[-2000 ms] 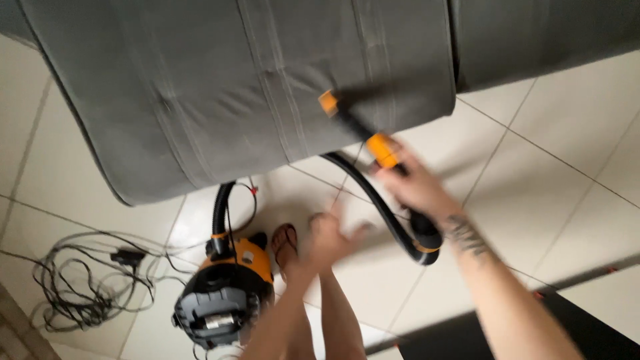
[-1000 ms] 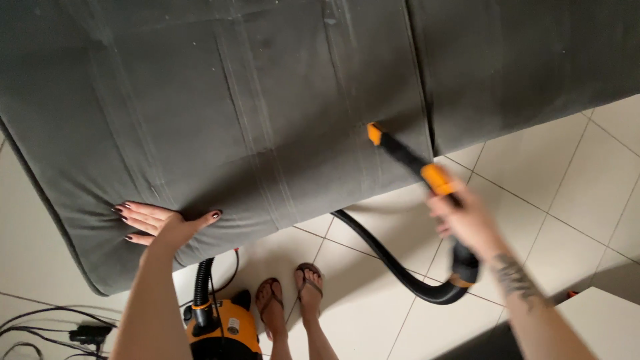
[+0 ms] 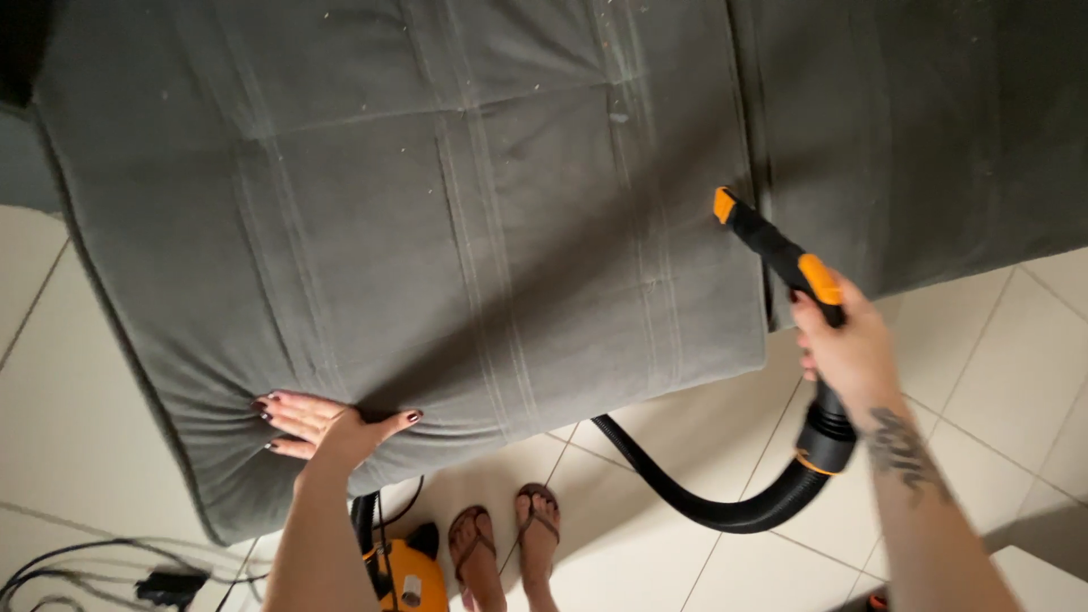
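Observation:
My right hand [image 3: 846, 340] is closed around the black and orange handle of a vacuum cleaner hose. Its orange-tipped nozzle [image 3: 723, 205] is over the grey fabric cushion [image 3: 561, 221], close to the seam with the neighbouring cushion [image 3: 918, 153]. From the handle a black ribbed hose [image 3: 722, 514] curves down and back under the cushion's edge. My left hand [image 3: 319, 427] lies palm down with spread fingers on the front left part of the cushion, pressing folds into the fabric. Small pale specks dot the upper cushion.
Below the cushion, the orange vacuum cleaner body [image 3: 416, 565] stands partly hidden on the tiled floor [image 3: 646, 561], beside my feet in flip-flops [image 3: 537, 518]. Black cables with a dark plug or adapter [image 3: 170, 586] lie at the lower left. A white surface [image 3: 1033, 578] shows at the lower right.
My left hand, off the cushion two seconds ago, now presses on it, as it did one second ago. The nozzle has moved right across the cushion toward the seam.

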